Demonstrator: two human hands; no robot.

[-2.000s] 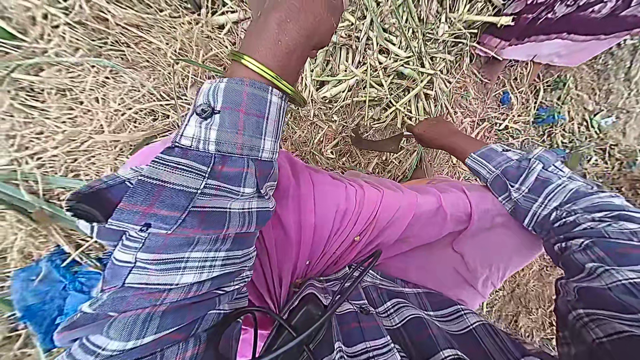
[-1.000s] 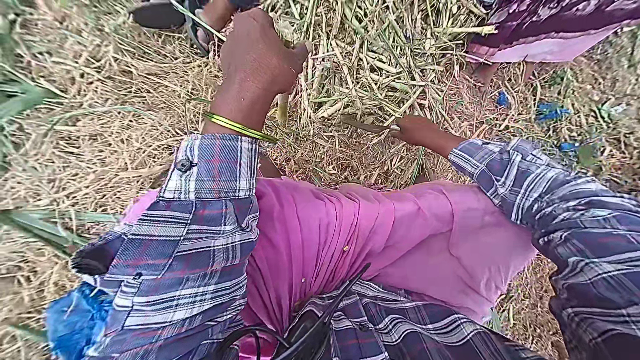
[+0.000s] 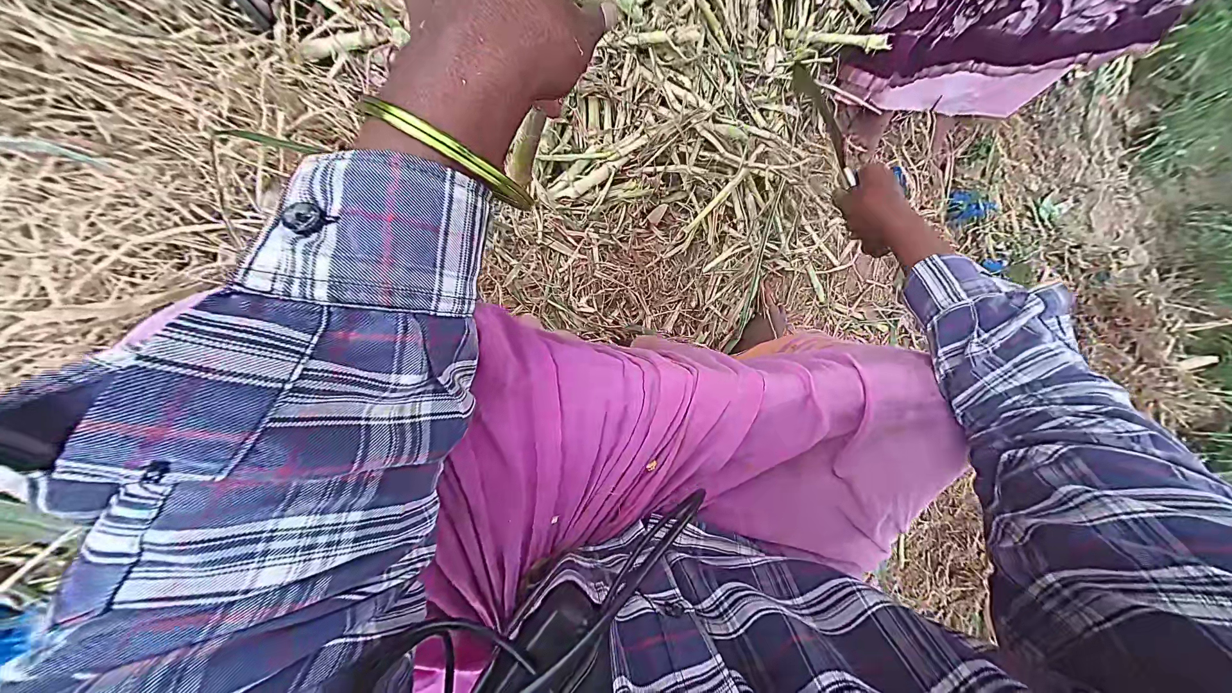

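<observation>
My left hand point(image 3: 510, 58), with yellow-green bangles at the wrist, is at the top edge, partly cut off by the frame. Its fingers are closed around a thick green stalk point(image 3: 525, 146), whose end shows below the palm. At the right, my right hand point(image 3: 874, 210) is shut on the handle of a long, dark-bladed knife point(image 3: 823, 114). The blade points up and slightly left, over cut stalks point(image 3: 664, 144) lying in a loose heap. Most of the knife's handle is hidden in the fist.
Dry straw point(image 3: 125, 221) covers the ground at the left. Another person's purple skirt point(image 3: 1001, 48) and feet are at the upper right, close to the blade. Blue plastic scraps point(image 3: 967, 206) lie right of my right hand. Black cables point(image 3: 635, 577) hang over my lap.
The knife has swung from pointing left to pointing up, and my right hand has moved towards the other person's skirt. The other person's sandalled foot near my left hand has mostly left view.
</observation>
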